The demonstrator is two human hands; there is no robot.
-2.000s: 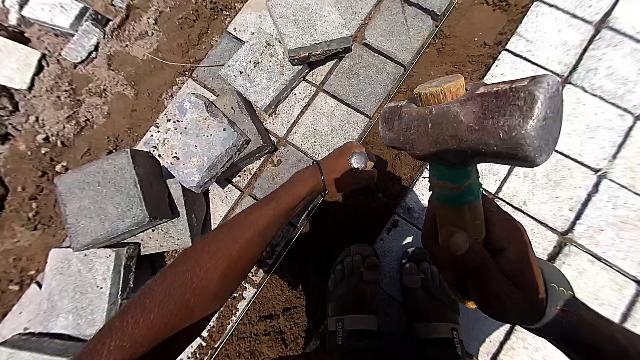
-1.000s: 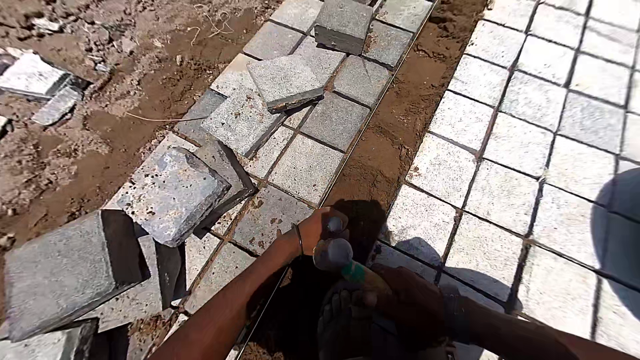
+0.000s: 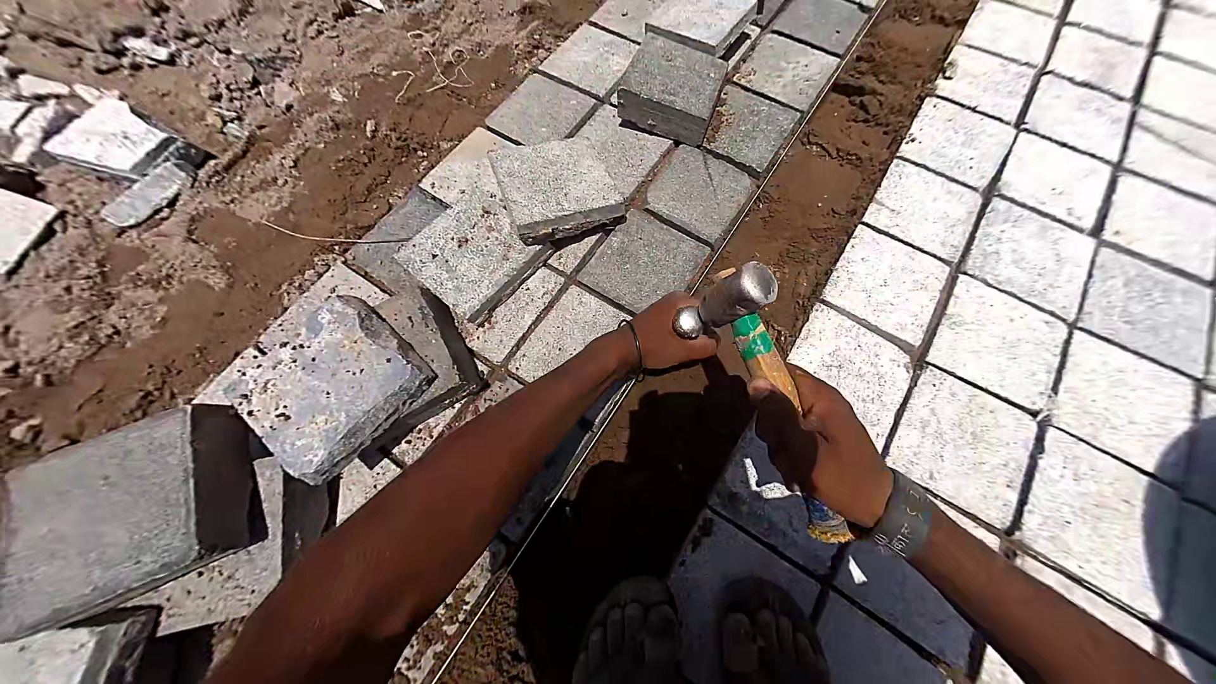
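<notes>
My right hand (image 3: pixel 826 446) grips the wooden handle of a club hammer (image 3: pixel 739 294), which has green tape wound below its steel head. My left hand (image 3: pixel 670 332) is closed around an upright metal rod (image 3: pixel 688 322), perhaps a chisel or stake; only its rounded top shows. The hammer head is right beside that top, and I cannot tell whether they touch. Both hands are over the soil strip beside a taut string line (image 3: pixel 760 195). The lower part of the rod is hidden by my left hand and shadow.
Loose stone setts (image 3: pixel 556 185) lie on the grey paved band, with a thick rough block (image 3: pixel 328 380) and larger slabs (image 3: pixel 95 513) at left. Pale paving (image 3: pixel 988 437) spans the right. Bare soil (image 3: pixel 826 180) runs between. My feet (image 3: pixel 632 632) stand at the bottom, partly in shadow.
The hammer has come down from its raised place two seconds ago to beside the rod top. My left hand has kept hold of the rod. The view has shifted.
</notes>
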